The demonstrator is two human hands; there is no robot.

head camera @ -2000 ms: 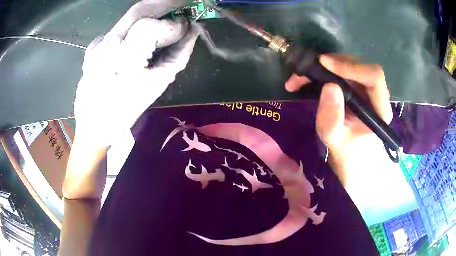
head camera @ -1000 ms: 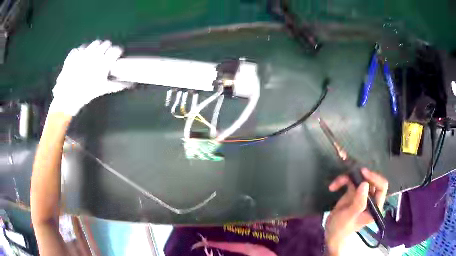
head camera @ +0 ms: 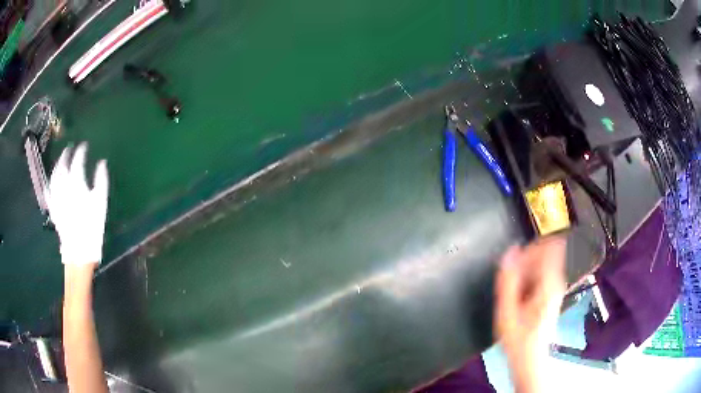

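My left hand (head camera: pixel 79 203), in a white glove, is at the far left with its fingers apart and holds nothing visible. A narrow grey and dark unit (head camera: pixel 36 170) with a wire loop at its top lies just beside its fingers. My right hand (head camera: pixel 530 288), bare and blurred, is at the lower right below the yellow sponge (head camera: pixel 548 207), with a gap between thumb and fingers and nothing seen in it. The soldering iron's dark handle (head camera: pixel 588 186) appears to rest in the stand beside the sponge. Blue-handled cutters (head camera: pixel 450 165) lie open on the mat.
The black soldering station (head camera: pixel 583 96) stands at the right, with a heap of black leads (head camera: pixel 653 92) behind it. A white bar with a red stripe (head camera: pixel 119 40) and a short black cable (head camera: pixel 157 88) lie at upper left. Blue and green crates (head camera: pixel 665 334) are at lower right.
The white unit with its green board and black lead has left the front of the mat. My right hand no longer shows the iron. The view has turned and shifted right.
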